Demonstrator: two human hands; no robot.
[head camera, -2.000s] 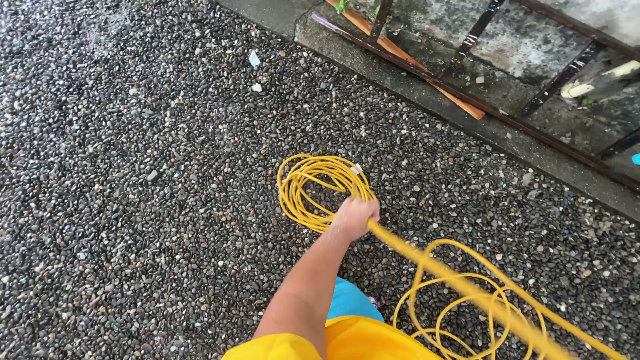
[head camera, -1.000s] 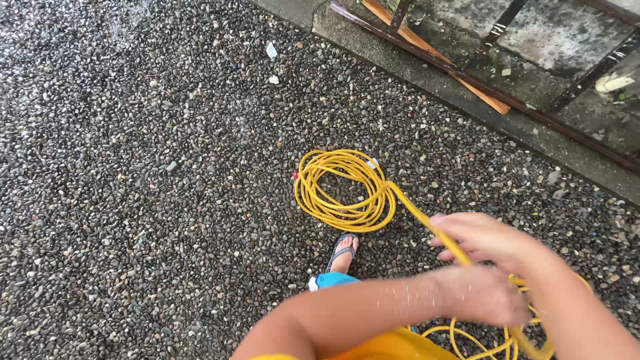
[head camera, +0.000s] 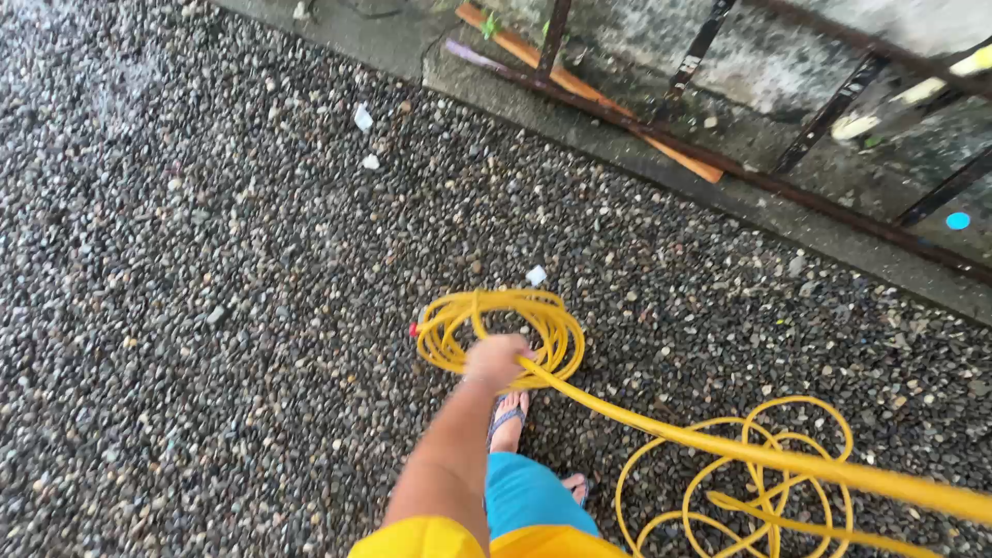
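A yellow hose lies in a round coil (head camera: 570, 333) on the pebbled ground, with a red end piece (head camera: 413, 329) at its left side. My left hand (head camera: 496, 360) is over the lower middle of the coil, closed around a strand of the hose. From that hand, the hose (head camera: 697, 440) stretches to the right and leaves the view at the right edge. Below this stretch, looser loops of yellow hose (head camera: 841, 434) spread over the pebbles at lower right. My right hand is out of view.
My feet in flip-flops (head camera: 508, 418) stand just below the coil. A rusty metal grille (head camera: 775, 186) and an orange wooden strip (head camera: 589, 91) lie along the concrete curb (head camera: 496, 97) by a stained wall. Small white scraps (head camera: 363, 118) dot the pebbles.
My left hand has moved left from the stretch of hose at right to the coil. The right hand, visible one second ago at lower right on the hose, has left the view.
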